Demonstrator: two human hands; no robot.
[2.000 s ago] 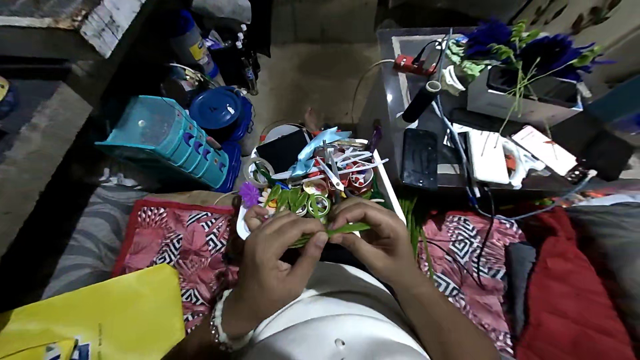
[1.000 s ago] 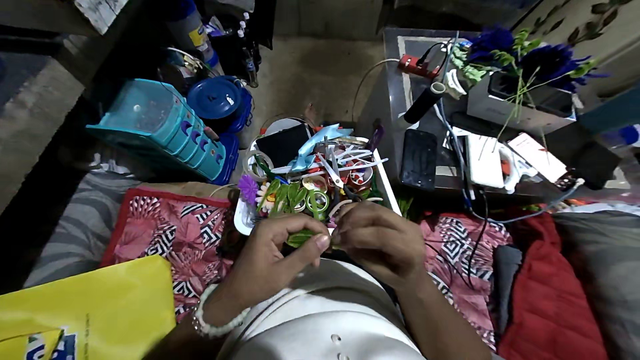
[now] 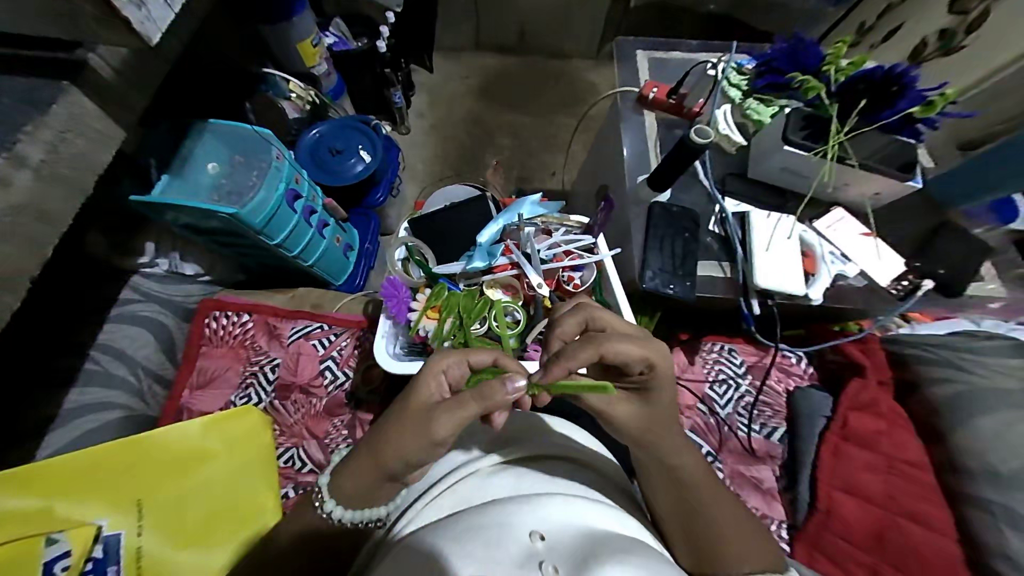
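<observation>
Between my two hands is a green fuzzy strip (image 3: 580, 387), perhaps pipe cleaner, with a looped part at its left end. My left hand (image 3: 460, 392), with a beaded bracelet at its wrist, pinches the looped part between thumb and fingers. My right hand (image 3: 604, 364) has its fingertips on the strip near the middle, close to my left thumb. Just beyond both hands lies a white tray (image 3: 392, 352) holding several green leaf-like loops (image 3: 452, 316), a purple flower (image 3: 396, 298), tape rolls (image 3: 507, 318), scissors (image 3: 528, 268), a light blue ribbon (image 3: 508, 228) and white sticks.
A teal drawer unit (image 3: 240, 192) and a blue lidded container (image 3: 339, 152) stand left. On the right, a table (image 3: 632, 72) bears a phone (image 3: 670, 248), cables, a power strip (image 3: 670, 99) and blue flowers (image 3: 888, 96). A yellow bag (image 3: 160, 480) lies at lower left.
The green strip now sticks out to the right below my right fingers; one second ago my right hand covered that area. My right fingers have shifted along the piece.
</observation>
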